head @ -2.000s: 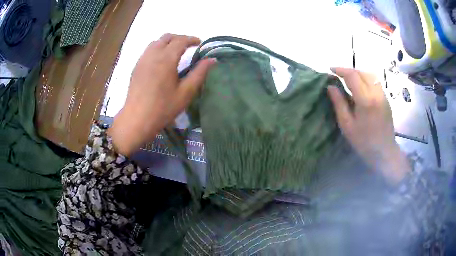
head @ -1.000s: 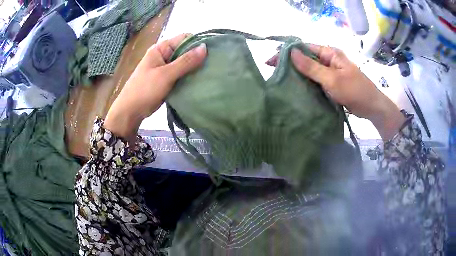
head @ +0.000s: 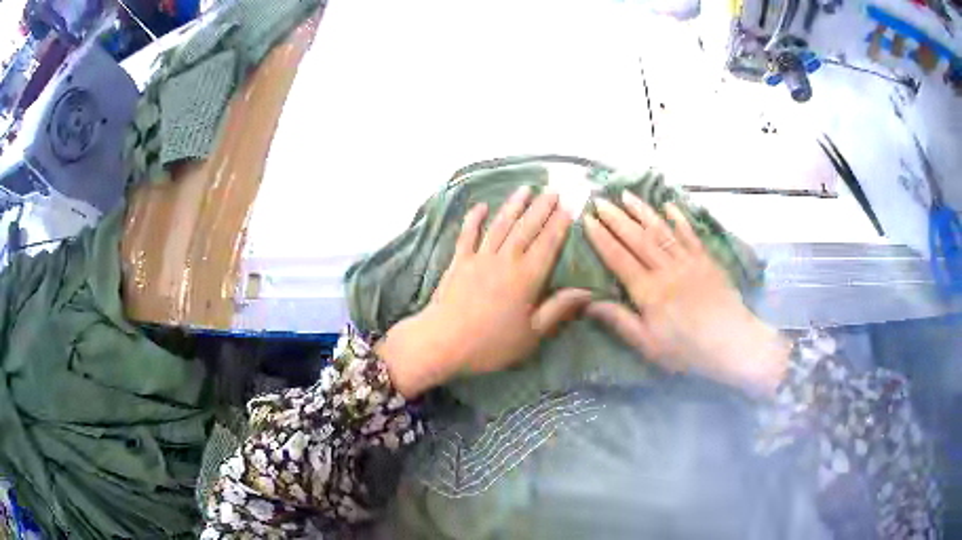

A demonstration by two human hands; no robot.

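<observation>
A green garment piece (head: 396, 258) lies over the front edge of the white table. A narrow green strap curves along its top edge. My left hand (head: 491, 285) lies flat on its left part, fingers apart and pointing up. My right hand (head: 675, 285) lies flat on its right part, fingers spread. The two thumbs are close together at the middle. White table shows through the neck gap between the fingertips. Green cloth with pale stitching rows (head: 506, 448) lies across the lap below. The hands hide much of the bodice.
A brown taped board (head: 195, 248) with textured green panels (head: 200, 105) is at left. A dark green heap (head: 90, 390) hangs lower left. Sewing machine parts (head: 786, 63) are top right, with black tweezers (head: 852, 185) and blue scissors handles (head: 946, 248) at right. A grey fan-like device (head: 74, 127) is upper left.
Both hands have let go of the garment's top corners and moved inward and down. They now lie flat on it. The garment is lower, spread on the table edge. The view has shifted.
</observation>
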